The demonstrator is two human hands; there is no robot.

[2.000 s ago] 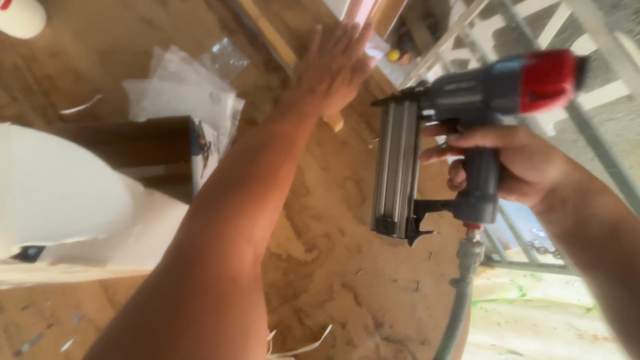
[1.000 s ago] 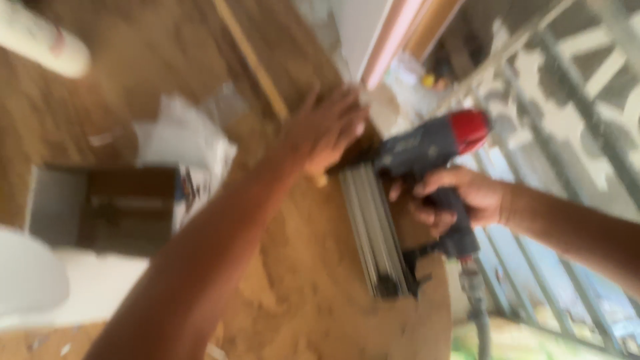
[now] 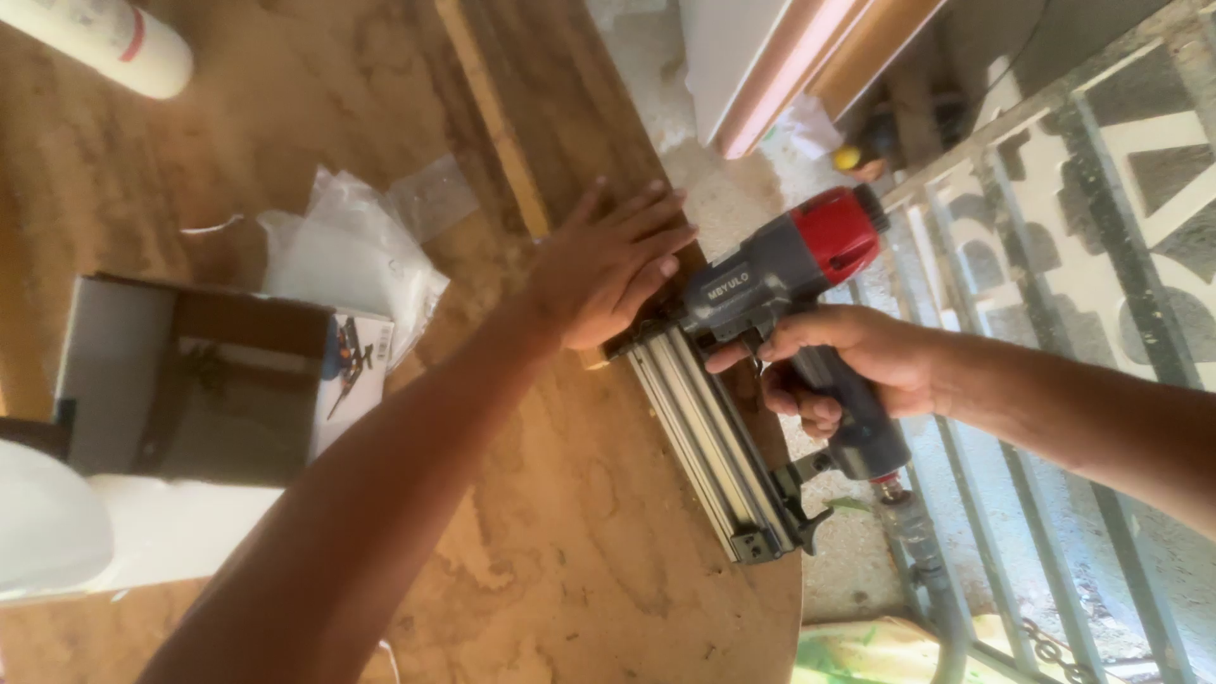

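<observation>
My right hand (image 3: 836,366) grips the handle of a grey and red pneumatic nailer (image 3: 760,261), with a finger at its trigger. Its nose meets the edge of a dark wooden board (image 3: 589,104) close beside my left hand. The nailer's silver magazine (image 3: 708,442) slants down over the plywood table, and an air hose (image 3: 936,579) hangs from the handle. My left hand (image 3: 613,261) lies flat, palm down, across the board and the end of a thin wood strip (image 3: 499,123). What lies under the palm is hidden.
On the plywood table (image 3: 532,532) are an open cardboard box (image 3: 356,380), clear plastic bags (image 3: 347,247) and a white bottle (image 3: 114,43). A rounded white object (image 3: 47,522) sits at lower left. Beyond the table edge stand a metal railing (image 3: 1035,285) and long panels (image 3: 788,71).
The nailer has moved in toward my left hand and tilted, its nose now at the board's edge beside that hand. The view has shifted somewhat.
</observation>
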